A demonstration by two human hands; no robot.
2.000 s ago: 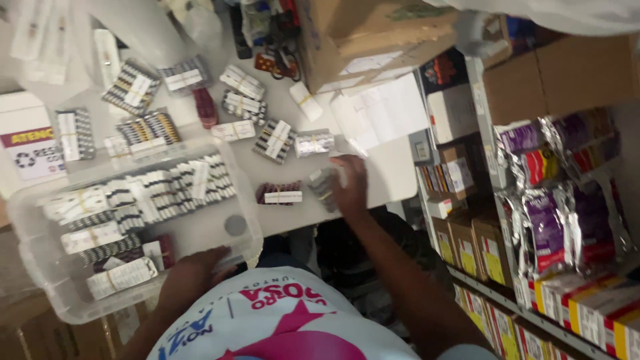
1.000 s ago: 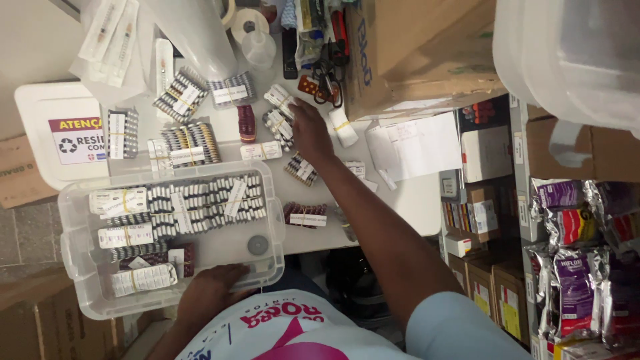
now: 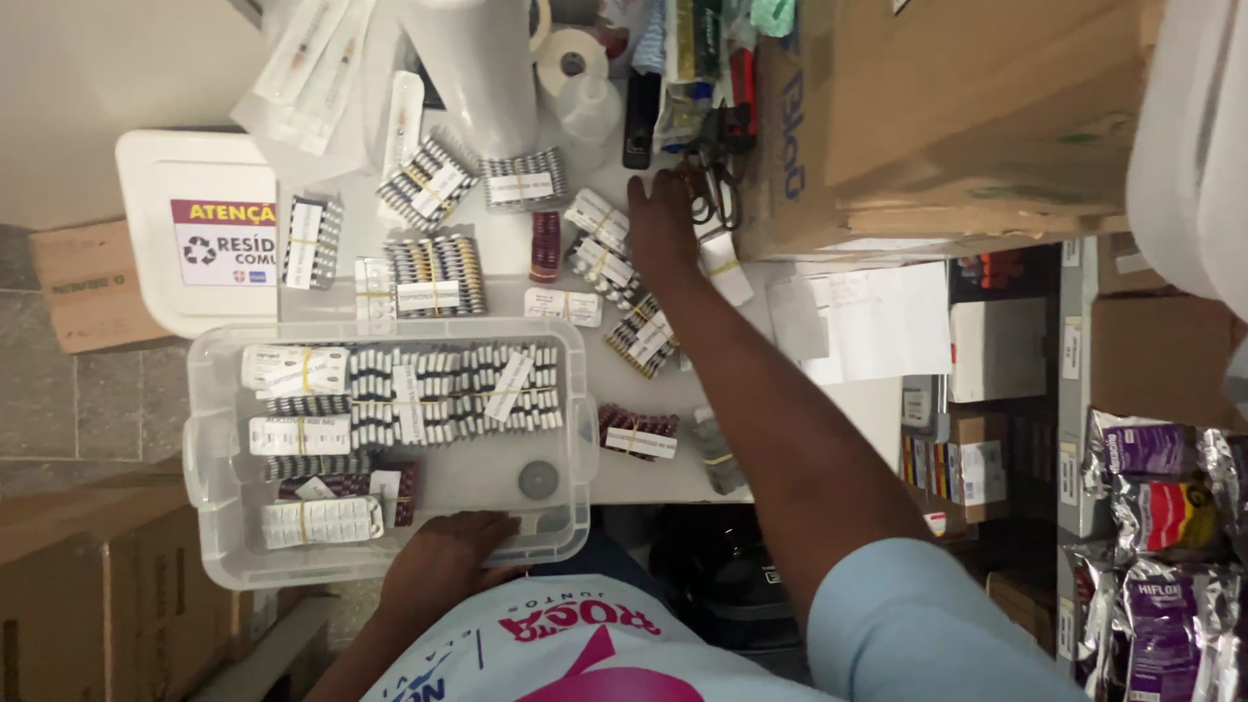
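My left hand rests on the near rim of a clear plastic bin, which holds several banded bundles of blister packs and a grey disc. At the back of the table my right hand reaches toward scissors; its fingertips are beside their handles, and whether they hold anything is unclear. Around it lie banded blister packs, a white bundle and a dark red strip bundle. Further bundles lie behind the bin, and dark red ones to its right.
A large cardboard box stands at the back right, papers beside it. Behind are a tape roll, a black stapler-like object and packaged syringes. Shelves with foil packs stand right; a white lidded bin stands left.
My right hand was at the table's near right edge, then over the blister bundles, and is now further back by the scissors. My left hand stays at the bin.
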